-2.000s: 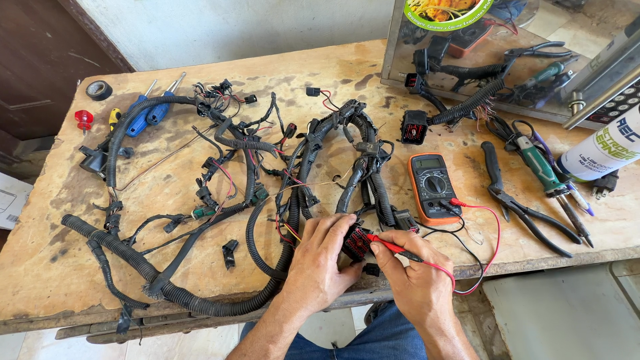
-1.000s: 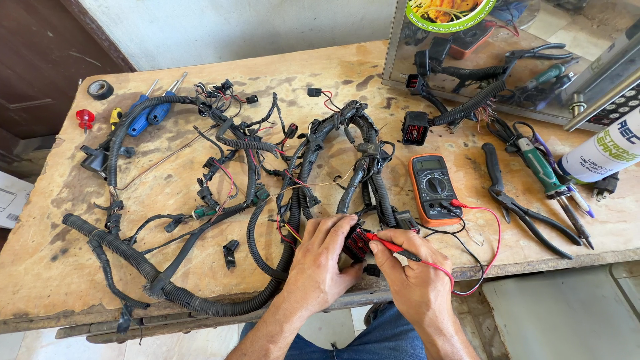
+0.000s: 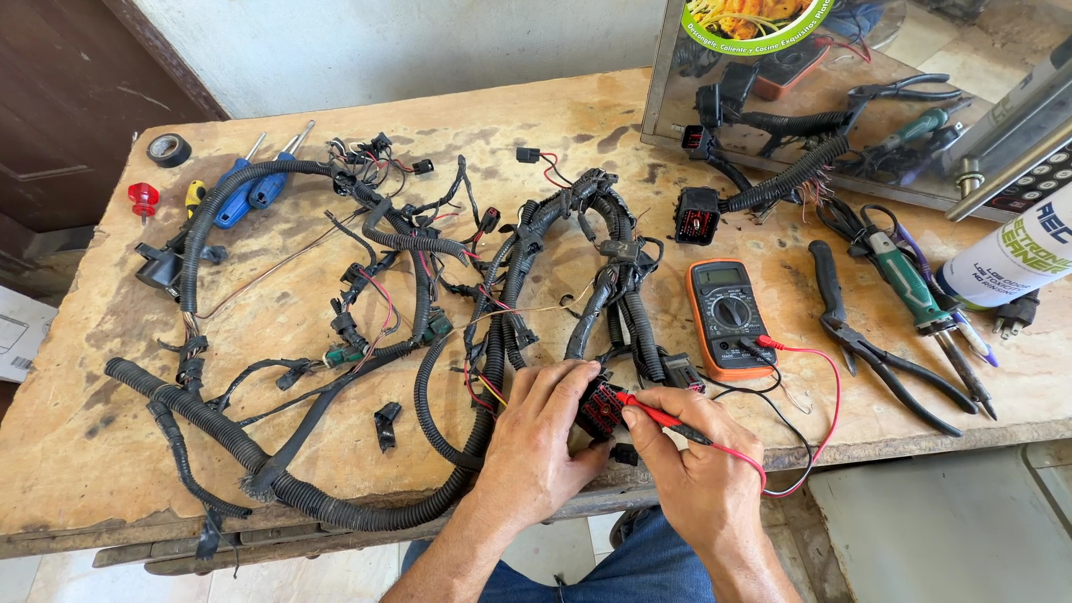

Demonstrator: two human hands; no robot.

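Observation:
My left hand [image 3: 544, 444] grips a black multi-pin connector [image 3: 600, 409] with a red pin face, near the table's front edge. Between the fingers of my right hand [image 3: 699, 469] is a red multimeter test probe [image 3: 666, 419], its tip at the connector's face; whether it touches a pin cannot be told. The red lead runs to an orange and black digital multimeter [image 3: 730, 318], lying just beyond my right hand. A wiring harness in black corrugated conduit [image 3: 335, 507] spreads across the table to the left and joins the connector's side. The black probe is not visible.
Pliers [image 3: 871, 347], a green-handled soldering iron [image 3: 909, 285] and a spray can [image 3: 1005, 251] are at the right. Behind them stands a microwave oven [image 3: 662, 84] with another harness connector [image 3: 697, 216] before it. Blue screwdrivers [image 3: 243, 197], black tape [image 3: 168, 150] and a red stubby screwdriver [image 3: 143, 199] lie far left.

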